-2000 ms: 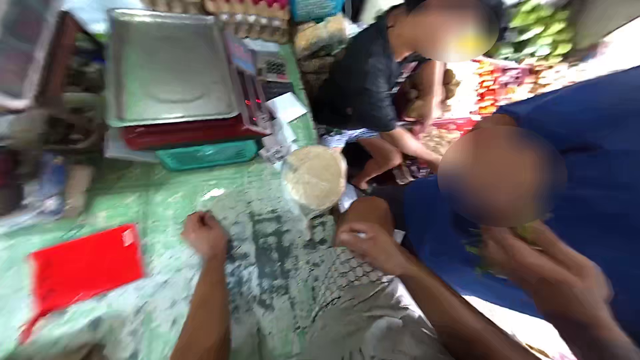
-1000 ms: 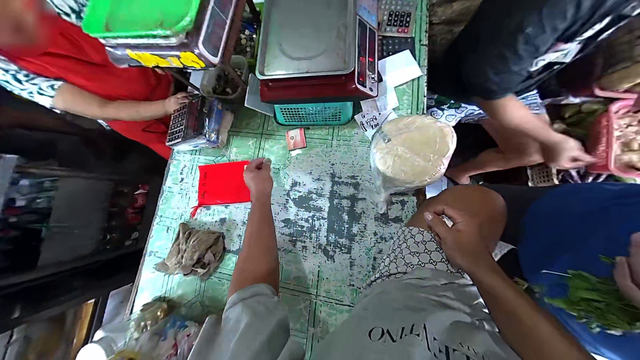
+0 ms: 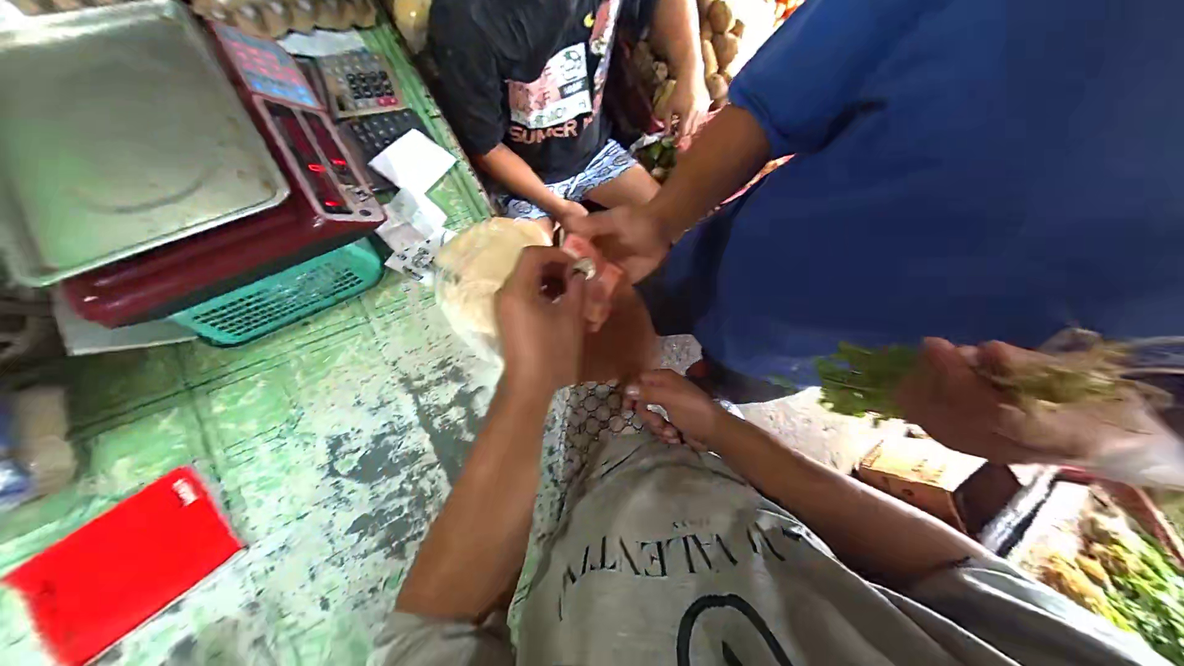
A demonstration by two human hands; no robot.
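My left hand (image 3: 541, 319) is raised beside a clear plastic bag of pale contents (image 3: 481, 277), its fingers closed on a small reddish folded paper, perhaps a banknote (image 3: 597, 282). The open palm of a person in a blue shirt (image 3: 629, 236) is right behind that paper, touching or nearly touching it. My right hand (image 3: 675, 407) rests on my patterned shorts (image 3: 597, 416) with its fingers curled; nothing shows in it. A flat red pouch (image 3: 125, 564) lies on the green worn tabletop (image 3: 305, 444) at the lower left.
A digital scale (image 3: 139, 139) sits over a teal plastic basket (image 3: 287, 291), with a calculator (image 3: 361, 83) and paper slips (image 3: 413, 162) beside it. A person in a black shirt (image 3: 546, 83) is beyond the table. The blue-shirted person's other hand (image 3: 980, 398) holds leafy greens (image 3: 860, 375).
My left hand has left the red pouch and is now up by the plastic bag with the reddish paper. The blue-shirted person's palm has come in beside it. The view has swung right.
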